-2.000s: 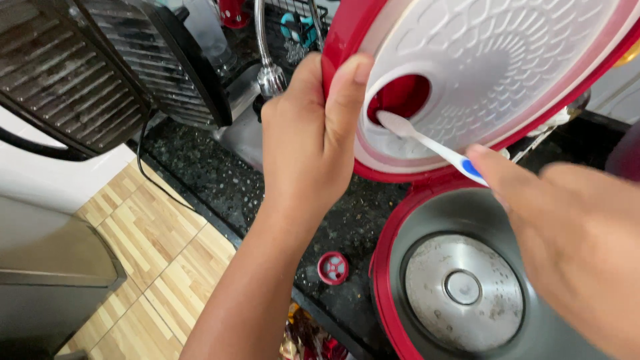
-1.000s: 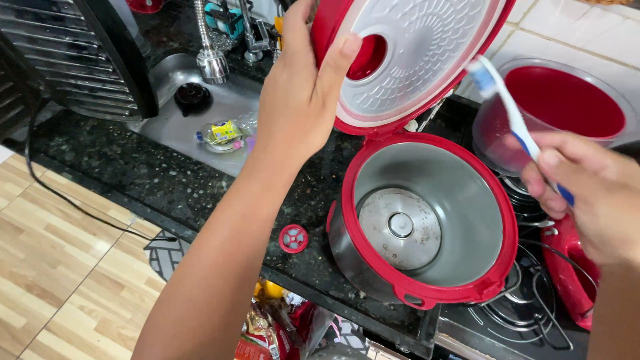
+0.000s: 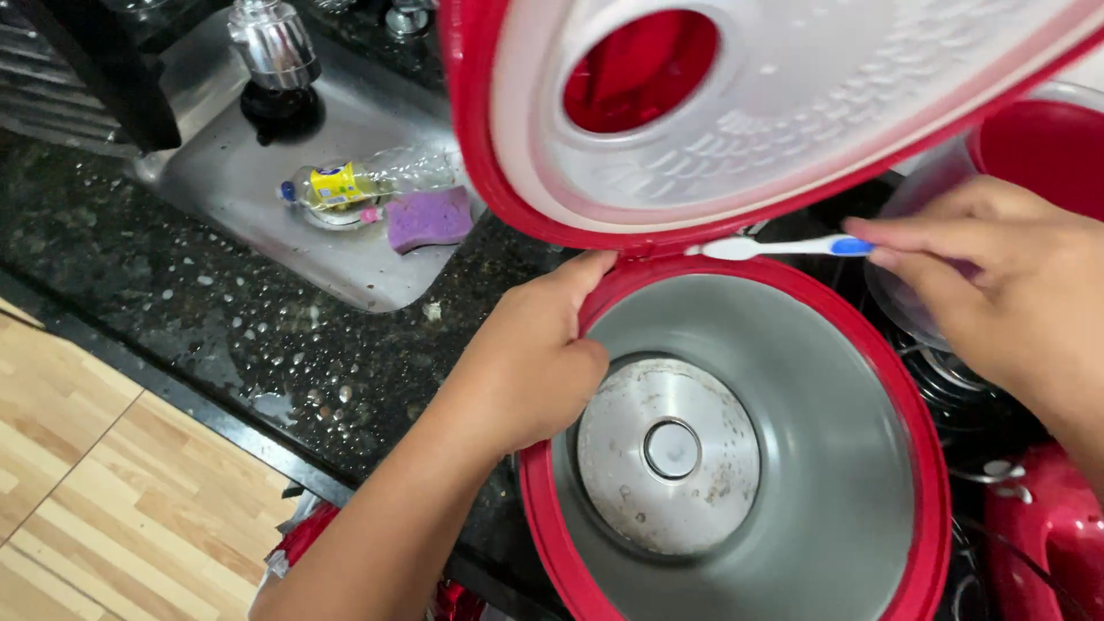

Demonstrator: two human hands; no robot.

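A red rice cooker (image 3: 828, 414) stands with its lid (image 3: 828, 103) raised; the heating plate (image 3: 634, 496) at its bottom is spotted. My left hand (image 3: 535, 362) grips the left part of the cooker's rim, its index finger near the hinge. In my right hand (image 3: 992, 276) is a white and blue toothbrush (image 3: 798, 247), held between thumb and fingers. The brush head lies at the hinge, between lid and rim; its bristles are hard to make out. In the lid's white inner face is a round opening (image 3: 642, 73) showing red.
Left of the cooker, a steel sink (image 3: 345, 267) holds a plastic bottle (image 3: 345, 183) and a purple sponge (image 3: 429, 218) below a faucet (image 3: 274, 43). Water drops dot the dark stone counter (image 3: 172, 250). A red-topped container (image 3: 1044, 155) and stove burners are at right.
My left hand has gone from the lid down to the cooker's rim. The toothbrush was at the lid's opening, then lifted away at right, and is now at the hinge.
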